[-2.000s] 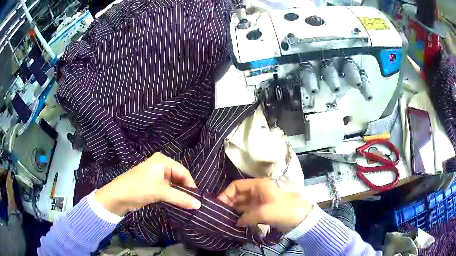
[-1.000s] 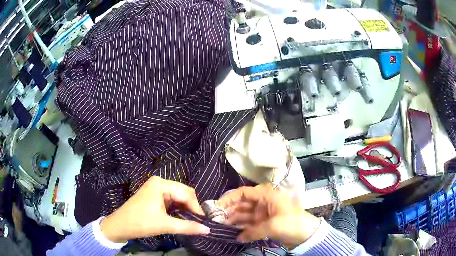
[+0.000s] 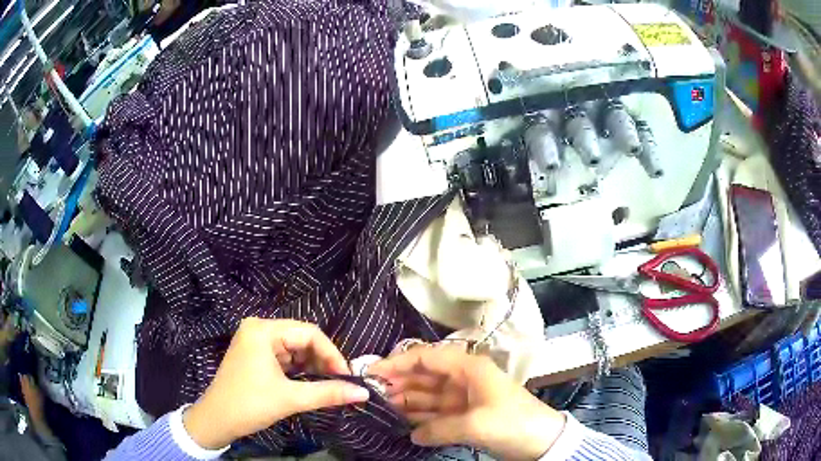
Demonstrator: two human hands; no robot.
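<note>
Dark pinstriped fabric (image 3: 270, 117) lies in a large heap left of the overlock machine (image 3: 576, 81) and hangs over the table's front edge. Cream cloth (image 3: 459, 270) lies beside it below the presser foot area (image 3: 504, 194). My left hand (image 3: 270, 383) pinches a folded edge of the striped fabric between thumb and fingers. My right hand (image 3: 464, 396) is at the same edge, its fingers partly curled against the fabric and a small pale piece between the hands. Its fingertips are partly hidden, so its grip is unclear.
Red-handled scissors (image 3: 680, 293) lie right of the needle area, below a yellow-handled tool (image 3: 675, 243). A phone (image 3: 756, 243) lies on cream cloth at the right. A pale thread tangle (image 3: 598, 342) hangs at the table edge. A blue crate (image 3: 774, 369) is at lower right.
The striped edge, spread flat between my hands two seconds ago, is now folded and bunched. A small pale piece has come into view between my fingers. The whole view has shifted slightly.
</note>
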